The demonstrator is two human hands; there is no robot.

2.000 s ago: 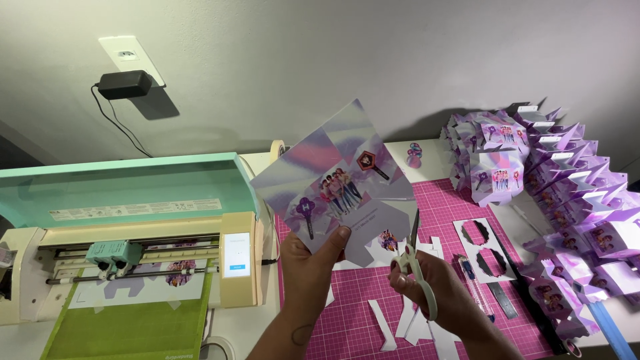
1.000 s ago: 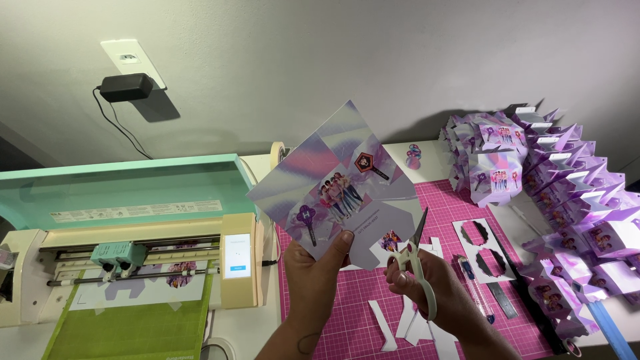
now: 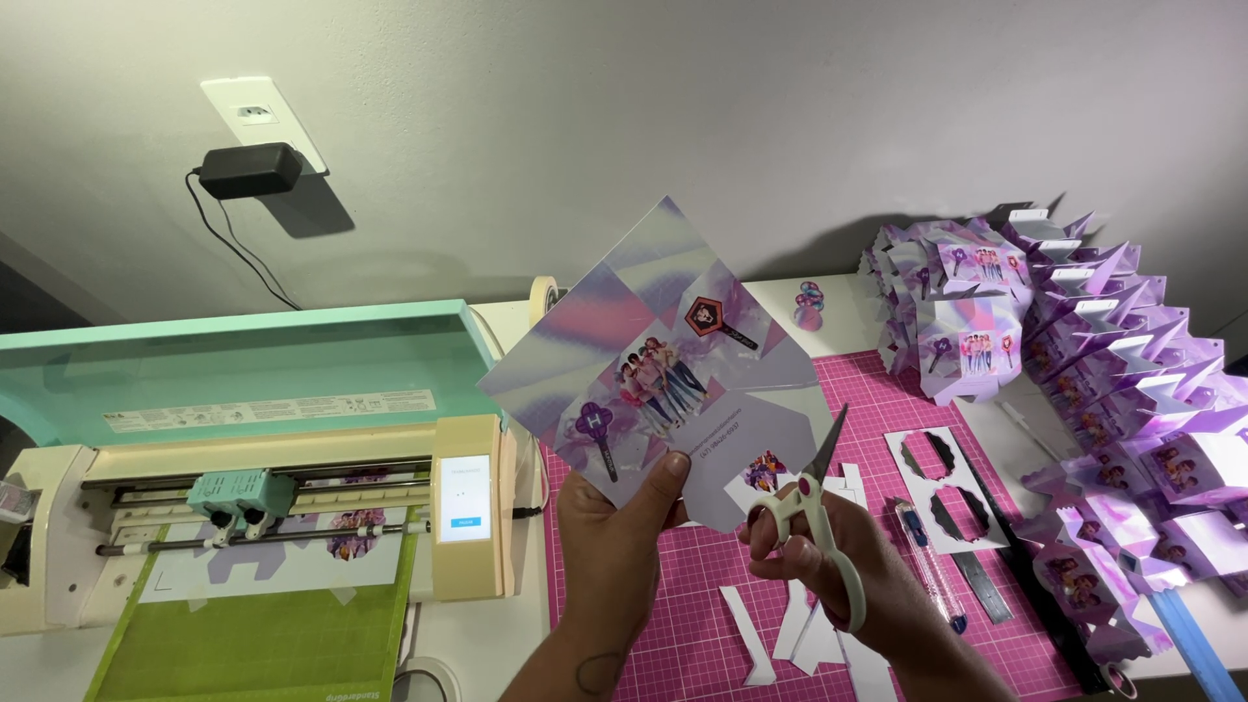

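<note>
My left hand (image 3: 624, 536) pinches the lower edge of a printed purple cardstock sheet (image 3: 673, 361), thumb on the printed face. The sheet is tilted up above a pink cutting mat (image 3: 682, 624) and shows a group of figures, two key-like emblems and some writing. In my right hand (image 3: 829, 565) are white-handled scissors (image 3: 819, 507), blades pointing up beside the sheet's lower right edge. Its fingertips are close to the sheet's lower corner; whether they touch it I cannot tell. White paper offcuts (image 3: 746, 634) lie on the mat below.
At the left stands a cutting machine (image 3: 473, 575) with a raised mint lid (image 3: 244, 370) and a green mat (image 3: 263, 643) holding printed paper. Folded purple boxes (image 3: 1121, 361) crowd the right. A card with two round holes (image 3: 946, 487), a pen-like tool (image 3: 926, 565) and a blue strip (image 3: 1194, 643) lie nearby.
The scissors' blades, apart two seconds ago, now look closer together. The sheet in my left hand has shifted slightly.
</note>
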